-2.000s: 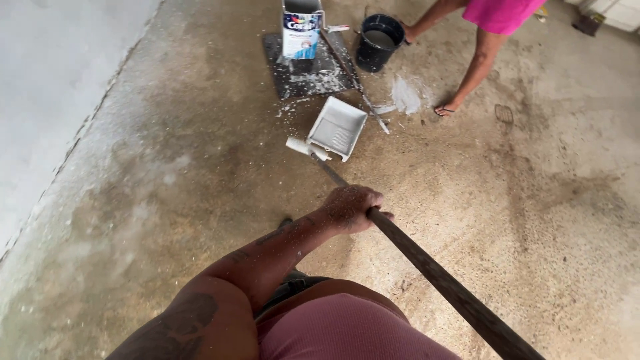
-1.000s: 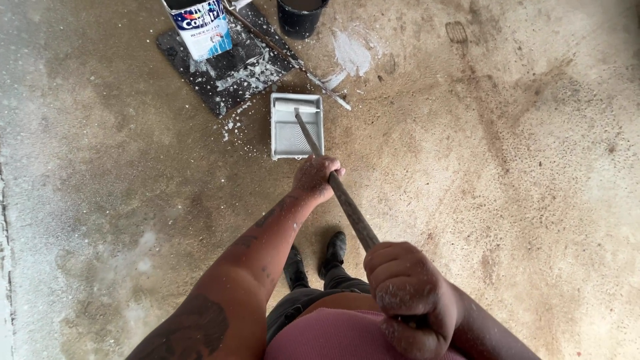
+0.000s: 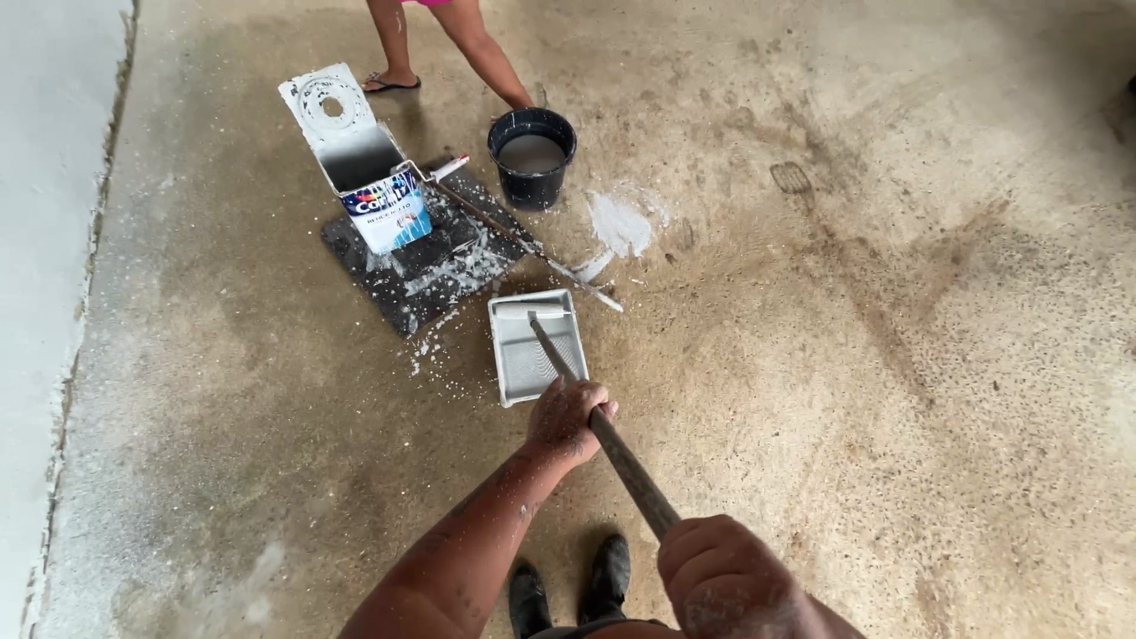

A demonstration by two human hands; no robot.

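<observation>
My left hand grips the wooden pole of a paint roller around its middle, just below the tray. Closer to my body, my right hand is closed around the same pole. At the pole's far end the white paint roller lies across the far end of a white paint tray, which stands on the concrete floor. The tray's ribbed slope faces my side, and my left hand overlaps its near right corner.
An open paint can stands on a paint-spattered dark board. A paint-streaked stick leans from the can to the floor. Beyond the tray are a black bucket of greyish liquid, a white spill and another person's legs. A pale wall rises left.
Two seconds ago the roller was beside the tray's left edge; now it lies inside at the far end. My right hand has come into view on the pole. The view has shifted.
</observation>
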